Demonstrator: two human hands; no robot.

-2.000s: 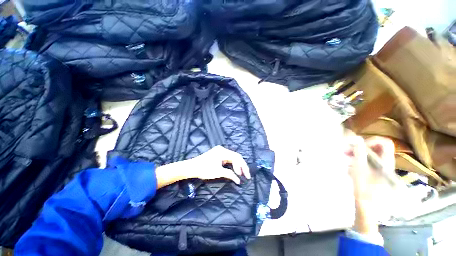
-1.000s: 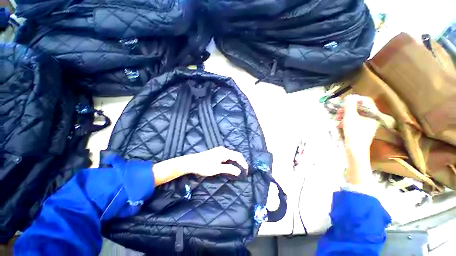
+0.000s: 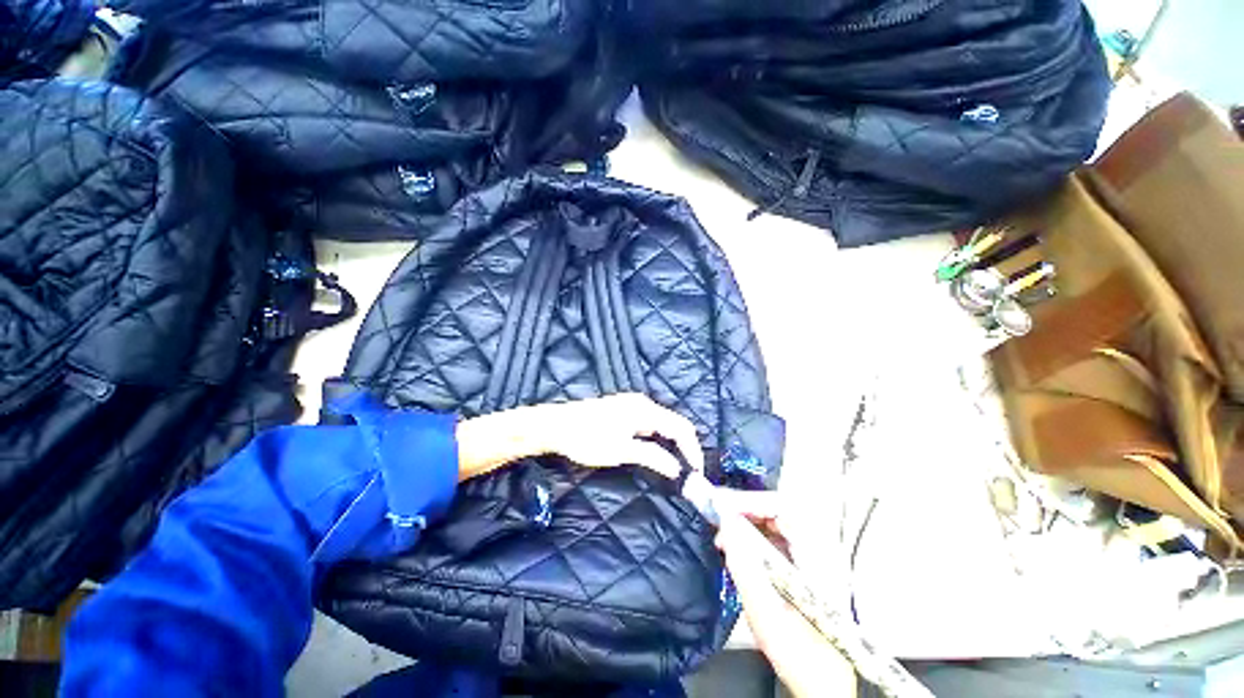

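Note:
A black quilted backpack point(image 3: 641, 293) lies back panel up in front of me, two straps running down its centre. My left hand point(image 3: 594, 432) lies across it, fingertips curled and pinching dark material near its right side. My right hand point(image 3: 767, 559) is at the backpack's lower right edge, close to my left fingertips. It holds a long pale stick-like tool point(image 3: 819, 610), whose upper end meets my left fingertips. The tool and right hand are blurred. A buckle in shiny bluish film point(image 3: 745, 465) sits just right of the fingertips.
More black quilted backpacks lie at the left point(image 3: 82, 246), back left point(image 3: 409, 123) and back centre point(image 3: 873, 123). Small tools point(image 3: 1003, 284) cluster beside brown leather-like pieces point(image 3: 1091, 341) at the right. Thin threads point(image 3: 857, 525) lie on the cream table point(image 3: 805, 314).
My right hand has moved from beside the small tools, left and down to the backpack, with the pale tool in it. My left hand has kept its place on the backpack. The view has shifted slightly.

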